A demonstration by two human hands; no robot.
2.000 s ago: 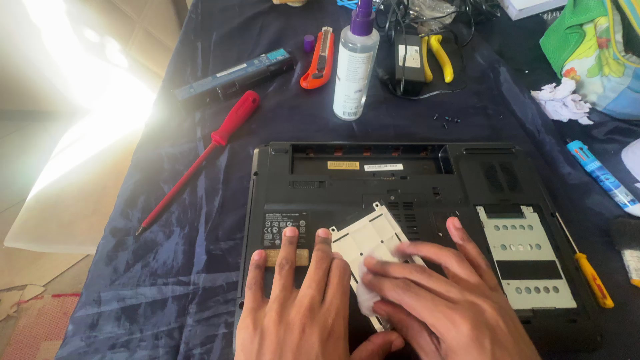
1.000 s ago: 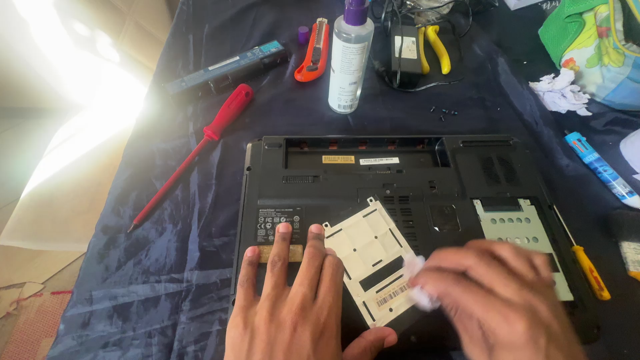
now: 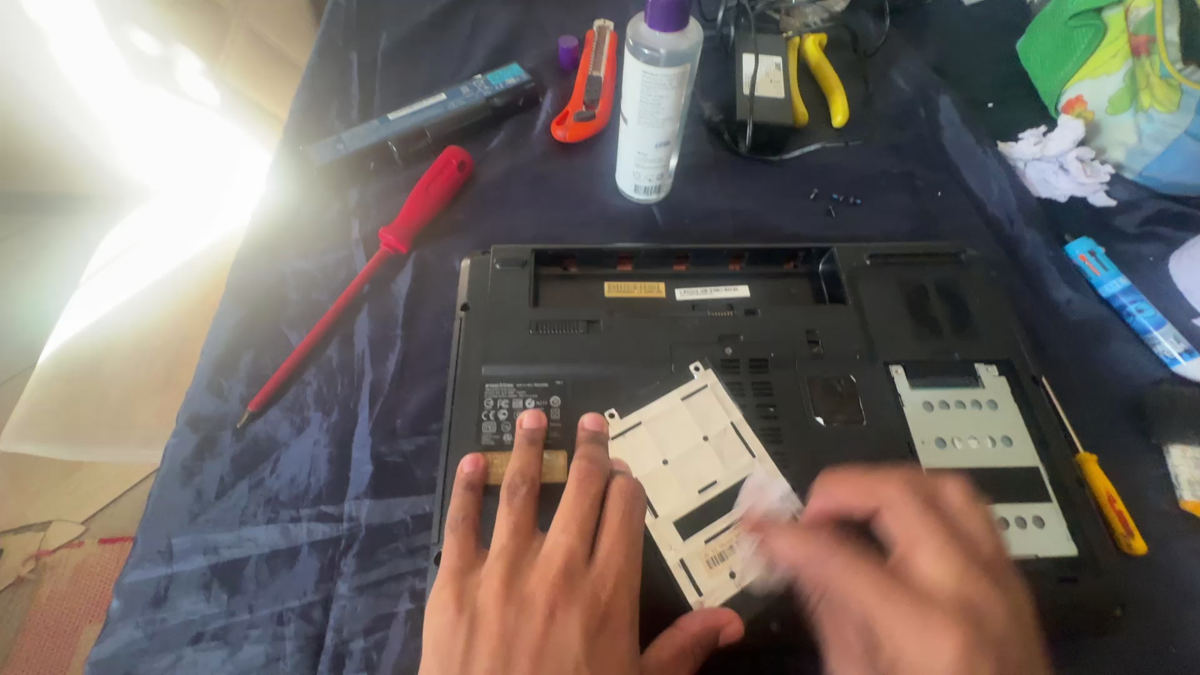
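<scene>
A black laptop (image 3: pixel 637 342) lies bottom side up, its battery bay along the far edge. On it rests a pale flat metal plate (image 3: pixel 670 450) with slots and a printed label, set at a slant. My left hand (image 3: pixel 553 553) lies with fingers spread on the laptop, its fingertips left of the plate and its thumb by the plate's near corner. Blurred by motion, my right hand (image 3: pixel 909 572) pinches a white wad (image 3: pixel 764 511), tissue or cotton, against the plate's right side. A metal drive caddy (image 3: pixel 966 412) sits in the laptop's right bay.
Left of the laptop lies a red screwdriver (image 3: pixel 412 206); a yellow-handled one (image 3: pixel 1106 497) lies right. Beyond are a laptop battery (image 3: pixel 422 117), an orange utility knife (image 3: pixel 591 84), a bottle (image 3: pixel 656 112), yellow-handled pliers (image 3: pixel 820 80), an adapter (image 3: pixel 764 84), small screws (image 3: pixel 834 200) and a blue pen (image 3: pixel 1130 300).
My right hand first covered the plate's near part, then moved right with the wad, uncovering the label. Now it is back against the plate's right side. My left hand has stayed in place.
</scene>
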